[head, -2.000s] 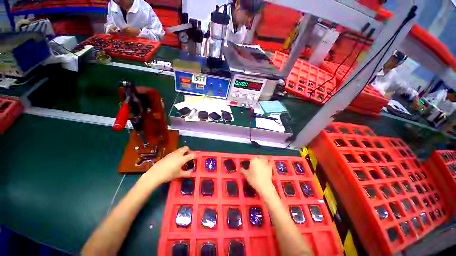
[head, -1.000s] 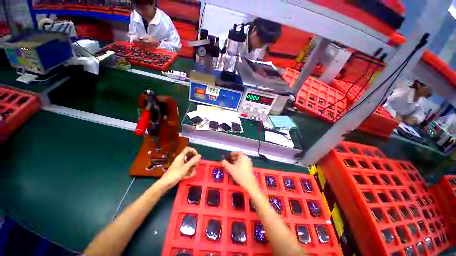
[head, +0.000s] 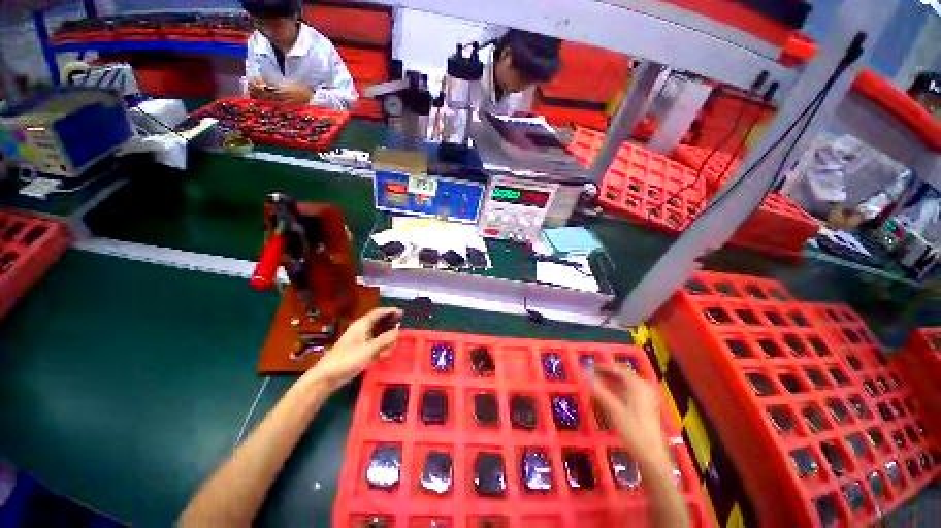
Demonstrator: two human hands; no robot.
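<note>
The red compartment tray (head: 408,433) lies in front of me, many pockets holding dark square watch units, some with lit screens (head: 442,358). My left hand (head: 361,345) is at the tray's top left corner, its fingers closed on a dark watch unit (head: 386,324). My right hand (head: 627,407) is blurred over the tray's upper right part; whether it holds anything cannot be told. A single dark unit (head: 421,308) lies on the bench just above the tray. One top-row pocket right of the middle is empty.
The brown-red fixture (head: 328,268) with a red handle stands left of the tray. Set-aside units (head: 429,256) lie on white paper below the blue instrument (head: 428,196) and power supply (head: 516,209). Stacked trays (head: 712,413) and a slanted grey post (head: 722,196) stand right. Two people sit opposite.
My right hand has moved right across the tray from its top edge. A dark unit now lies on the bench above the tray. My left hand still holds its unit.
</note>
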